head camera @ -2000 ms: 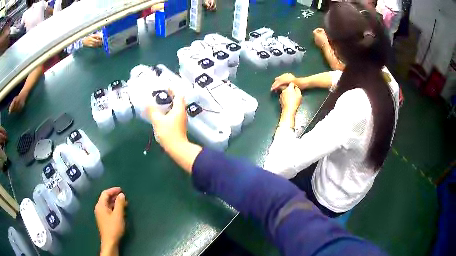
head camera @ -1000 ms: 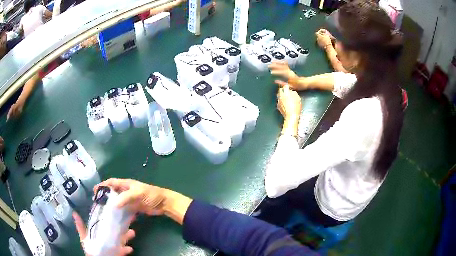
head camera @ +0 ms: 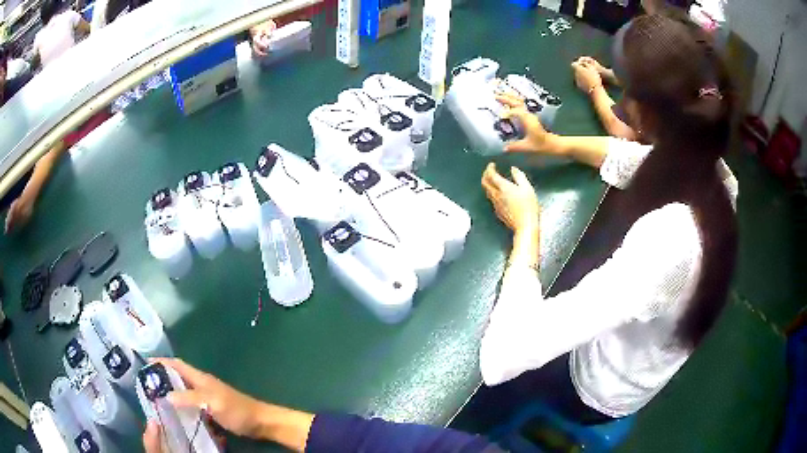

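Observation:
A frosted white housing (head camera: 190,426) with a black square fan (head camera: 155,380) at its upper end is held at the lower left, its lower part cut off by the frame edge. My right hand (head camera: 217,407) grips it from the right, the thumb on its face near the fan. My left hand (head camera: 155,437) is at its lower left side, mostly hidden or cut off, with only some fingers showing against the housing. A thin dark wire runs down the housing's face.
Rows of housings stand at left (head camera: 133,314), left middle (head camera: 202,217) and centre (head camera: 376,257). One housing (head camera: 285,257) lies with its open face up. Black oval covers (head camera: 97,253) lie far left. A person in white (head camera: 611,301) sits at right, handling housings. Blue box (head camera: 205,78) stands behind.
My right hand moved from the centre housings to the lower left, bringing a housing to my left hand. The held housing now sits lower and tilts differently. The neighbour's hand reached housings at back right.

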